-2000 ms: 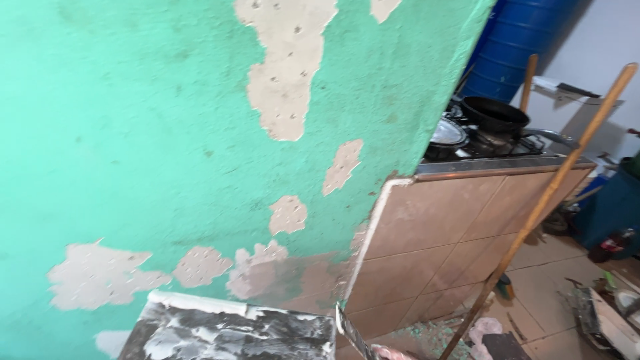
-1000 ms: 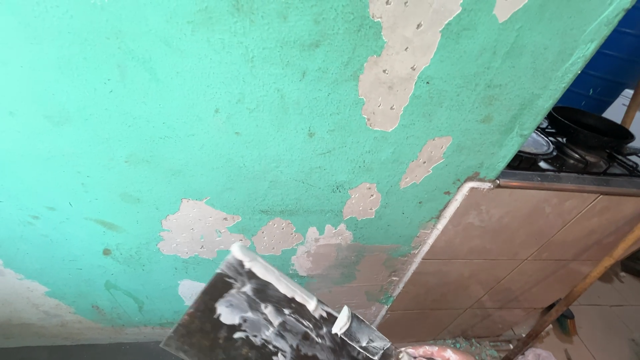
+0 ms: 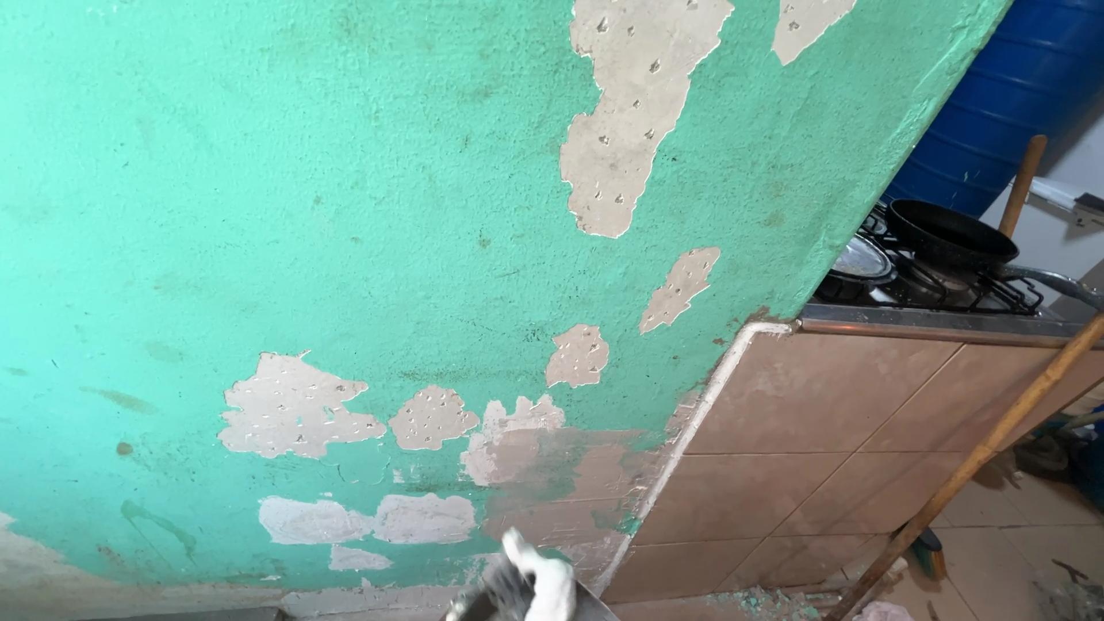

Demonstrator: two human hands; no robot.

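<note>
A thick lump of white putty (image 3: 548, 582) sits on a dark metal blade (image 3: 593, 607) at the bottom middle, partly blurred and cut off by the view's edge. Neither my left hand nor my right hand shows, so what holds the blade is hidden. Behind it stands a green painted wall (image 3: 414, 216) with bare, pitted patches. The largest bare patch (image 3: 625, 112) is at the upper middle; smaller ones lie lower down. Pale smooth putty patches (image 3: 424, 518) cover part of the low wall. A brownish smeared area (image 3: 552, 509) is left of the tiled side.
To the right is a tiled counter side (image 3: 802, 388) with a white edge strip (image 3: 690, 431). Above it, a black frying pan (image 3: 953, 235) rests on a stove, near a blue barrel (image 3: 1000, 95). A wooden pole (image 3: 975, 474) leans across; green debris (image 3: 768, 601) lies on the floor.
The wide putty-smeared metal plate seen at the bottom earlier has mostly left the view. Smooth pale patches low on the wall, which it partly covered, now show. The view has shifted.
</note>
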